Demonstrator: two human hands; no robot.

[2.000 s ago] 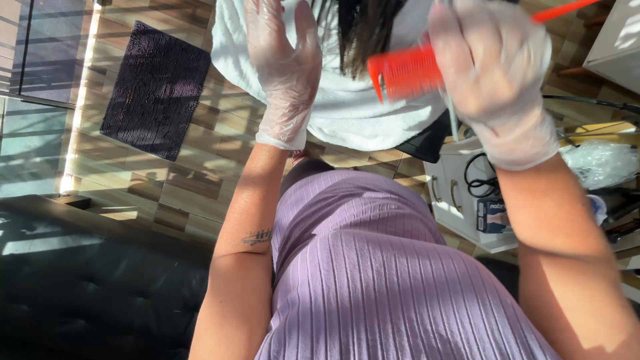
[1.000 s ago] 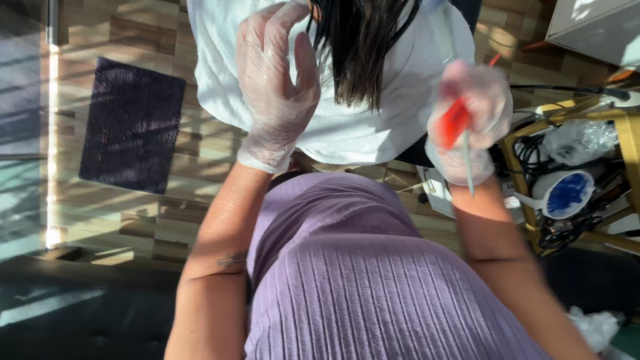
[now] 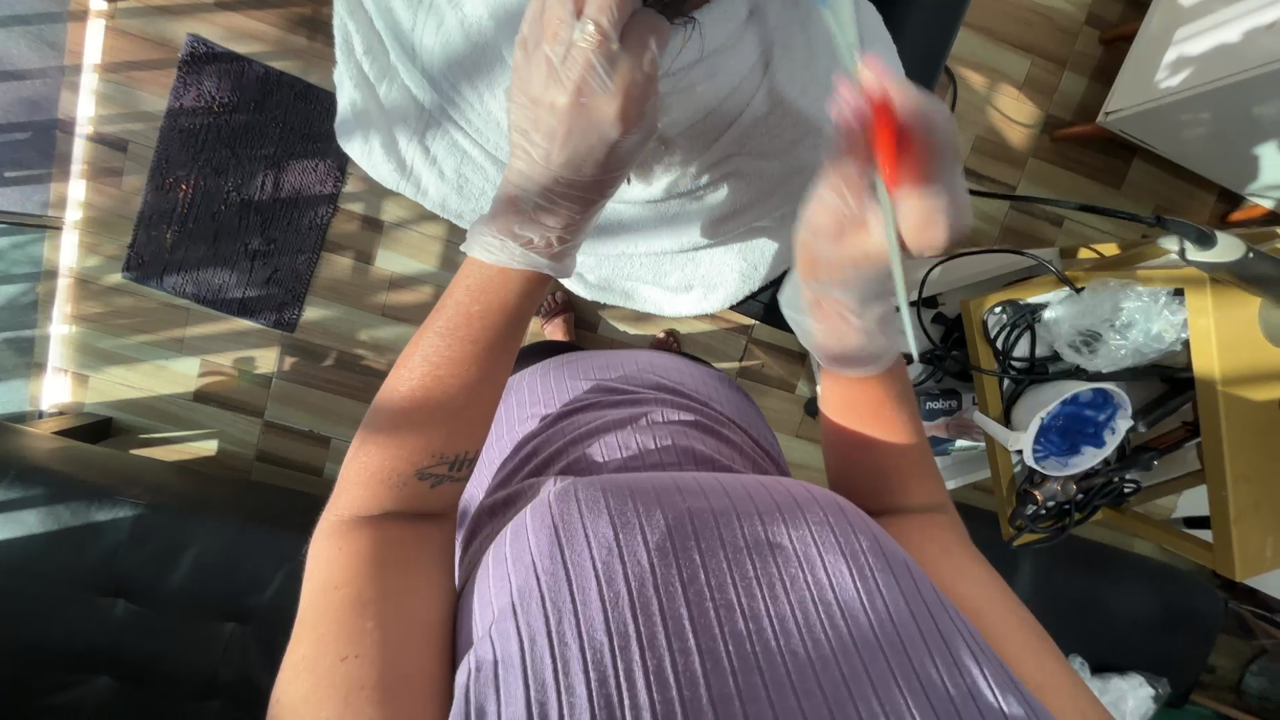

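My left hand (image 3: 585, 130), in a clear glove with a ring beneath it, has its fingers bent at the top edge, beside a bit of dark hair (image 3: 680, 10). Whether it grips hair is hidden. My right hand (image 3: 870, 210), gloved and blurred, is closed around a red comb (image 3: 886, 140) and a thin tool with a pale handle (image 3: 898, 270), likely a tint brush, whose upper end is bluish. Below and between the hands lies a white towel (image 3: 700, 230) draped over a person. A white bowl (image 3: 1020, 410) of blue paste stands to the right.
A yellow-framed trolley (image 3: 1225, 430) at the right holds cables, crumpled clear plastic (image 3: 1115, 325) and the bowl. A black cable (image 3: 1070, 205) crosses above it. White furniture (image 3: 1200, 90) is at upper right, a dark mat (image 3: 240, 190) on the floor at left, black padded seating (image 3: 130, 600) at lower left.
My left hand's fingers, raised and spread two seconds ago, are now bent. The comb, side-on with teeth showing then, is turned in my right hand. The hanging dark hair is mostly out of view.
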